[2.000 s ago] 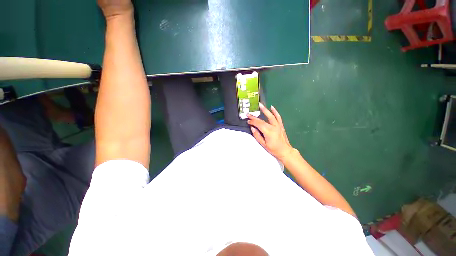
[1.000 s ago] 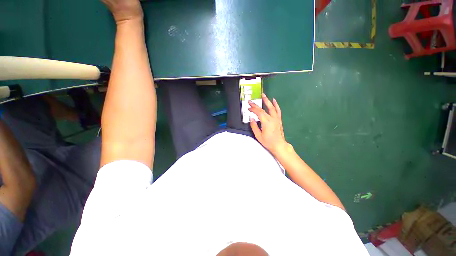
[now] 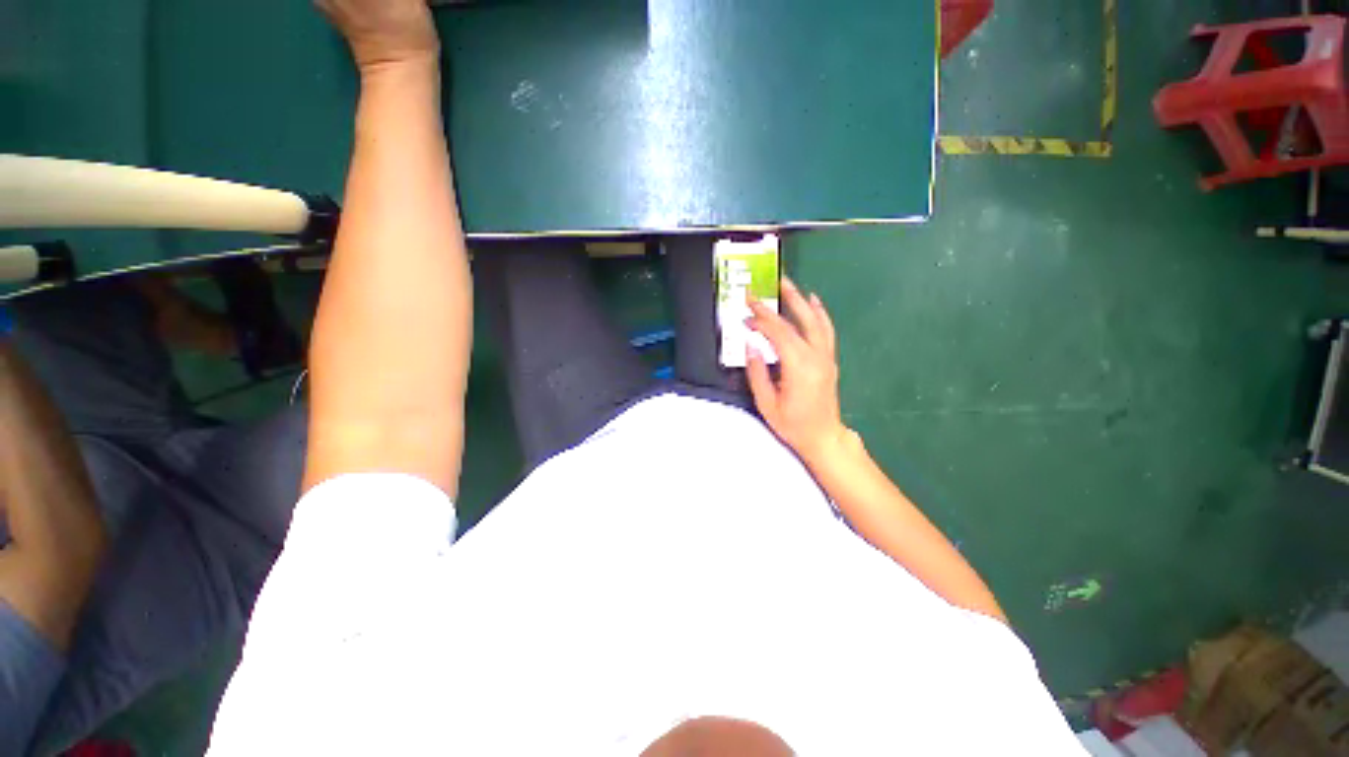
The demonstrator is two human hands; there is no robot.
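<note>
A smartphone (image 3: 749, 281) with a green-and-white screen rests on my right thigh, just below the bench edge. My right hand (image 3: 799, 370) is beside its lower end, with a fingertip over the screen and the other fingers apart. My left hand (image 3: 388, 30) is at the top edge of the picture over the green workbench top (image 3: 577, 133). It is cut off, so its fingers and anything in them are hidden.
Cream tubes with black joints (image 3: 178, 192) cross the bench at left. Another person's arm (image 3: 37, 503) and dark trousers are at far left. A red stool (image 3: 1258, 89) stands on the green floor at upper right. Crumpled brown cardboard (image 3: 1272, 680) lies at lower right.
The view has shifted slightly, moving the bench and phone down and right in the picture. The phone screen shows more white than before. My right fingertip is higher on the screen than at first.
</note>
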